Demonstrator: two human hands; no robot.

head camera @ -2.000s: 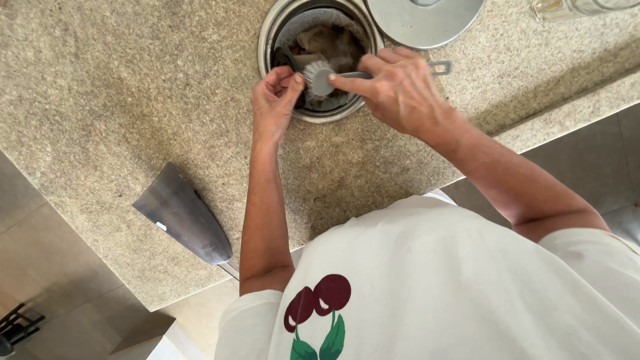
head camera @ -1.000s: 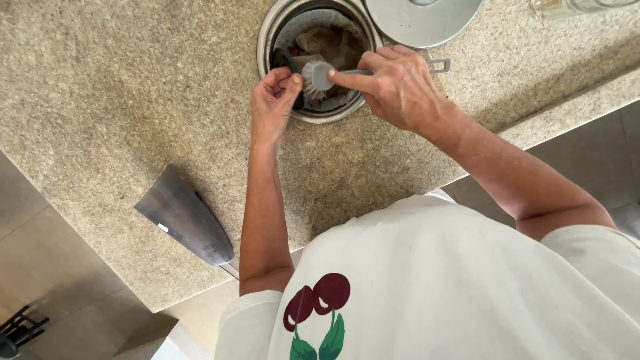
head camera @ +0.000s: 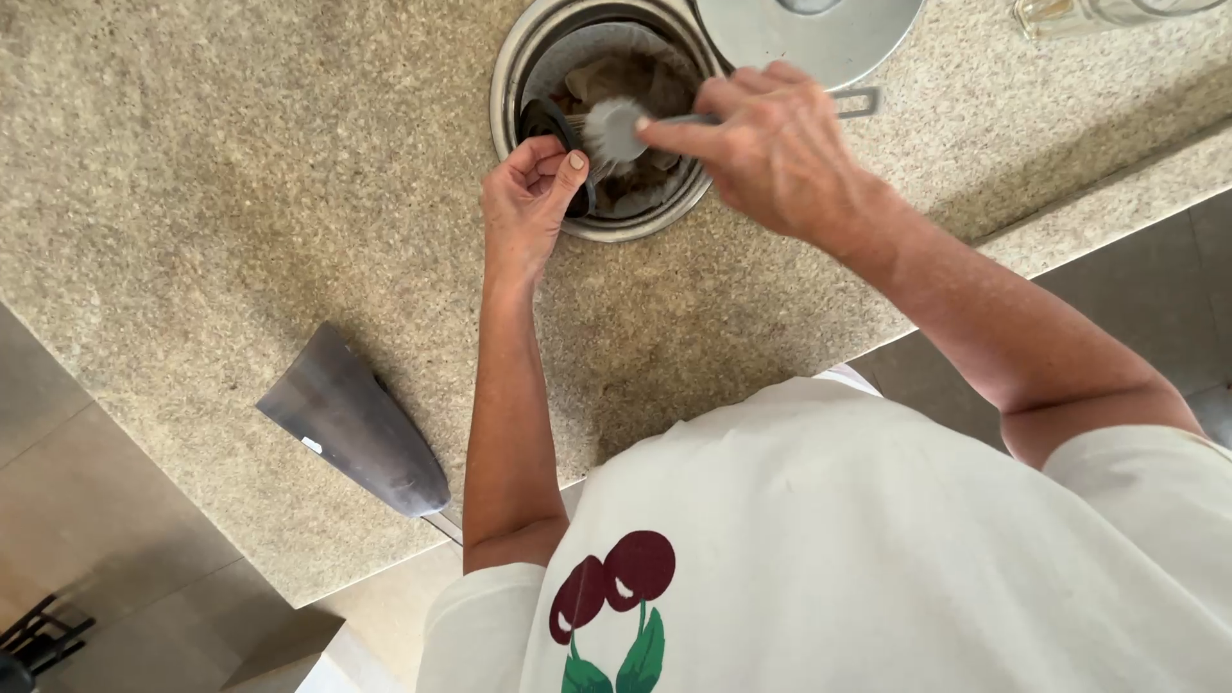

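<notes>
My left hand [head camera: 539, 192] grips a dark, roundish part [head camera: 547, 117] at the near left side of a round metal-rimmed bin [head camera: 502, 91] set in the counter. My right hand [head camera: 770, 144] is shut on the handle of a grey dish brush [head camera: 616, 132], its index finger extended onto the back of the brush head. The pale bristles touch or nearly touch the dark part; they are blurred. Below them, brownish refuse lies inside the bin. What exactly the dark part is cannot be told, as my fingers cover some of it.
A round metal lid [head camera: 813, 43] lies just right of the bin. A glass container [head camera: 1107, 14] is at the top right. A dark grey tapered scoop-like piece [head camera: 361, 423] rests on the speckled stone counter [head camera: 241, 221], left of my left forearm, near the counter's edge.
The dark part in my left hand shows tilted differently over the bin. The brush has shifted slightly beside it, and both hands keep their holds.
</notes>
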